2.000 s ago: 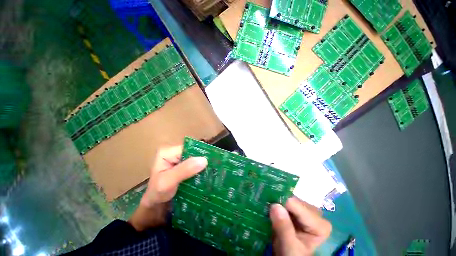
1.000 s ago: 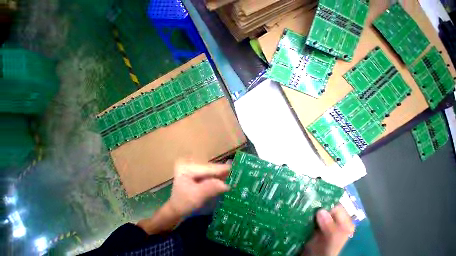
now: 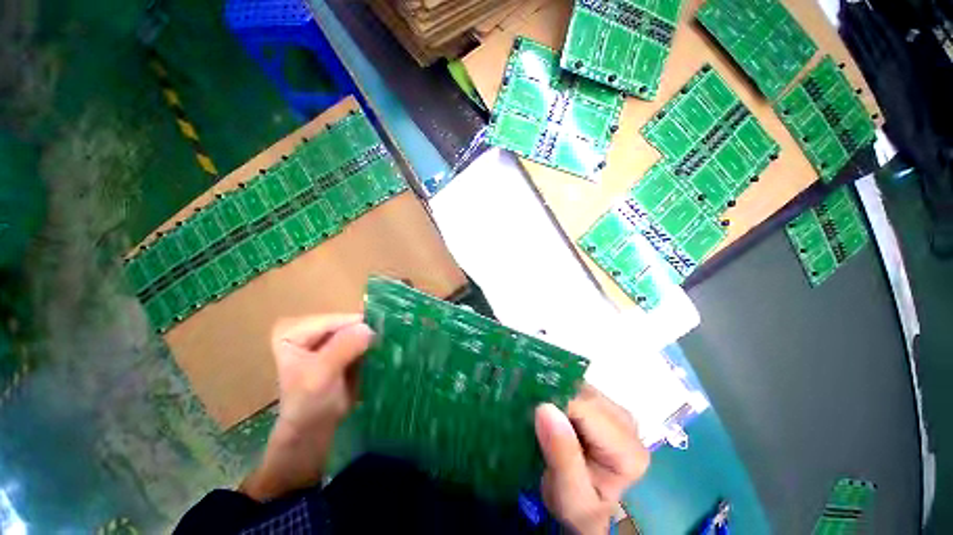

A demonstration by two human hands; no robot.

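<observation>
A green circuit board panel [image 3: 460, 387] is held up in front of me, slightly blurred, its upper edge sloping down to the right. My left hand [image 3: 319, 366] pinches its left edge between thumb and fingers. My right hand [image 3: 590, 449] grips its right edge, thumb on the face. The panel's lower part is blurred near my dark clothing. At the left, a cardboard sheet [image 3: 324, 303] bears a long row of green panels [image 3: 266, 219] along its upper part. At the upper right, several green panels [image 3: 711, 141] lie spread on another cardboard sheet [image 3: 570, 204].
White paper [image 3: 512, 251] lies on the bench between the cardboard sheets. A brown cardboard stack [image 3: 449, 26] and blue stool [image 3: 277, 47] are at the top. Blue-handled cutters [image 3: 716, 517] lie at the bottom right. Small panels [image 3: 829, 235] lie on the grey mat [image 3: 805, 355].
My left hand was off or barely at the panel's edge one second ago and now pinches it. The view has shifted, so the panel and both hands appear further left.
</observation>
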